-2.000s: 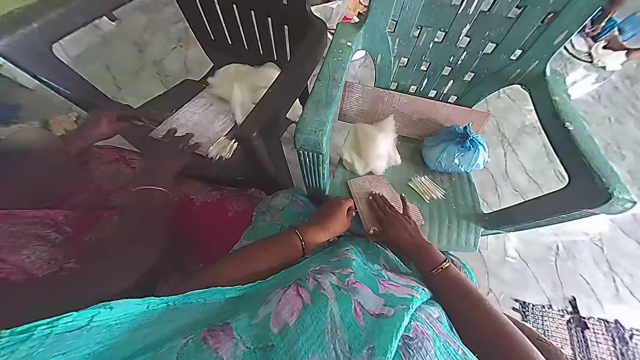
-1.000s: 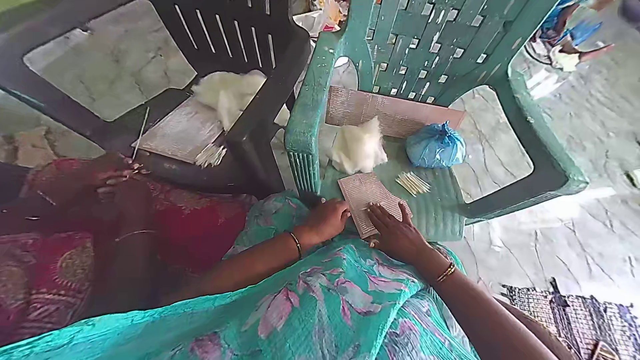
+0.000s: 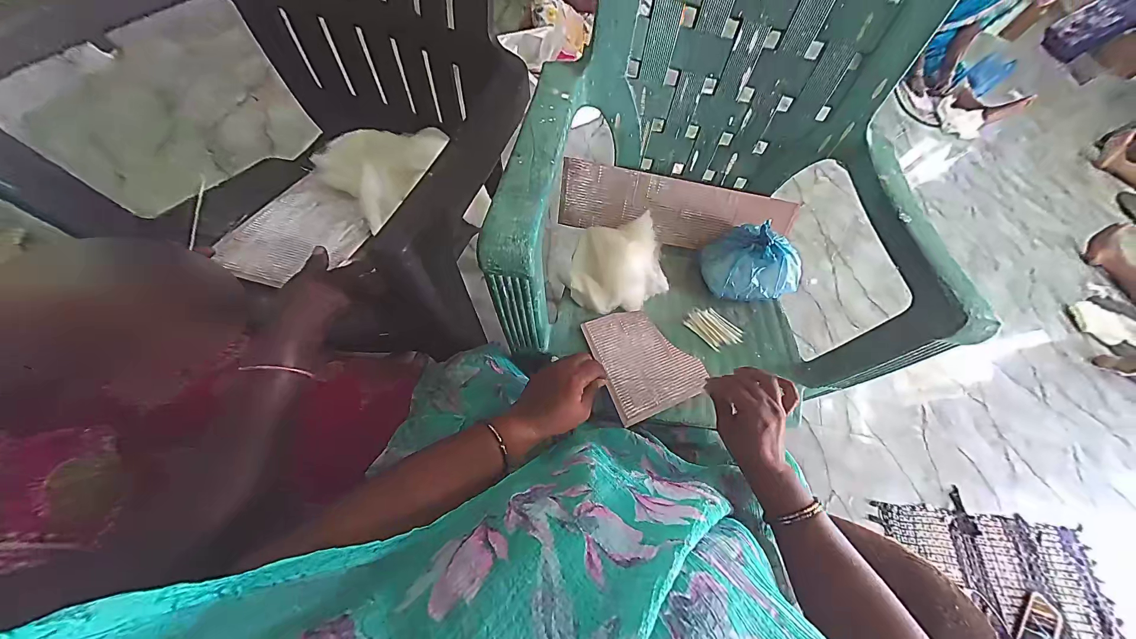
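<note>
A piece of corrugated cardboard lies at the front of the green plastic chair's seat. My left hand has its fingers closed at the left edge of this piece. At its right corner is my right hand, thumb and fingertips drawn together; whether they pinch the card or something thin is too small to tell. Behind the card sit a tuft of white cotton, a small pile of thin whitish sticks, likely cotton wicks, and a knotted blue plastic bag.
A longer cardboard strip rests against the green chair's back. At left, another person's hand is beside a ridged board with cotton on a dark chair. A woven mat lies on the floor at lower right.
My right hand has moved off the top of the cardboard to its right corner, uncovering the ridged surface. The other person's near hand has moved to the board on the dark chair.
</note>
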